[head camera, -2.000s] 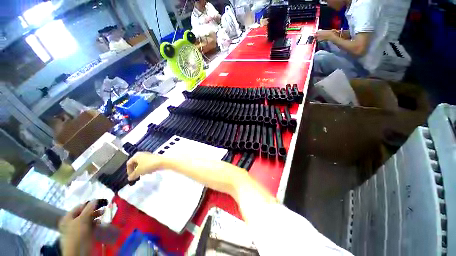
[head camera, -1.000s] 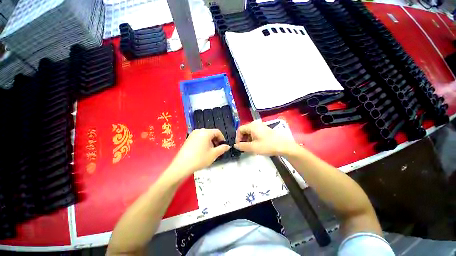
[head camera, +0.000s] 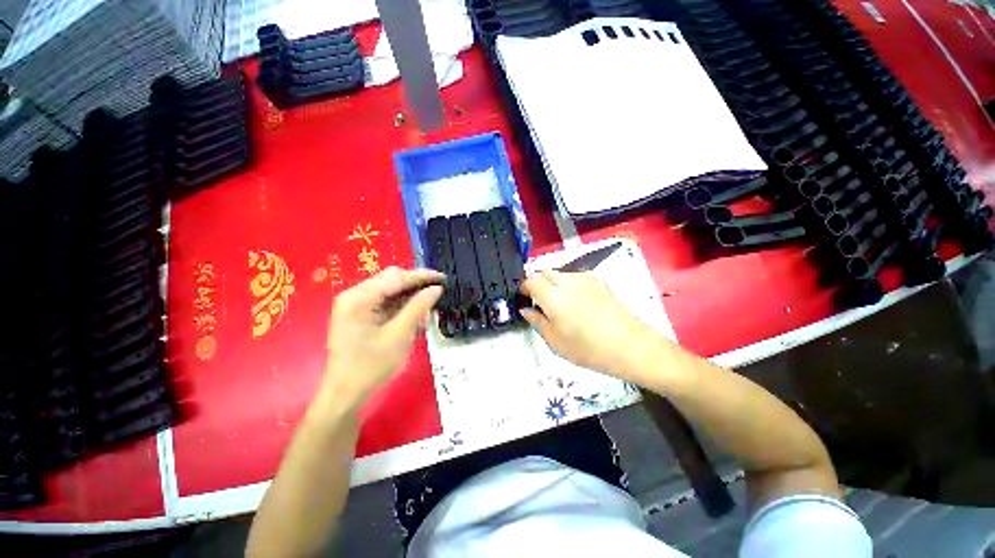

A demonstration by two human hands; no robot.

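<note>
Several black handle housings (head camera: 476, 262) lie side by side, their far ends in the blue parts bin (head camera: 452, 146) and their near ends over the flowered work pad (head camera: 491, 398). My left hand (head camera: 376, 327) is at the left side of their near ends, thumb and forefinger close together. My right hand (head camera: 584, 316) has its fingertips at the right outer housing. Whether either hand grips a housing or a small part cannot be seen. A hammer (head camera: 595, 257) lies on the pad beyond my right hand, its handle partly hidden under my right forearm.
Dense rows of black housings stand at left (head camera: 98, 283) and right (head camera: 862, 207). A white sheet with dark cut-outs (head camera: 627, 120) lies right of the bin. A metal post (head camera: 409, 65) rises beyond it. Stacked grey-white trays (head camera: 115, 71) are at far left.
The view first swung from along the table down to the bin. Since then my hands have moved apart from the near ends of the housings, my left hand leftward, uncovering those ends.
</note>
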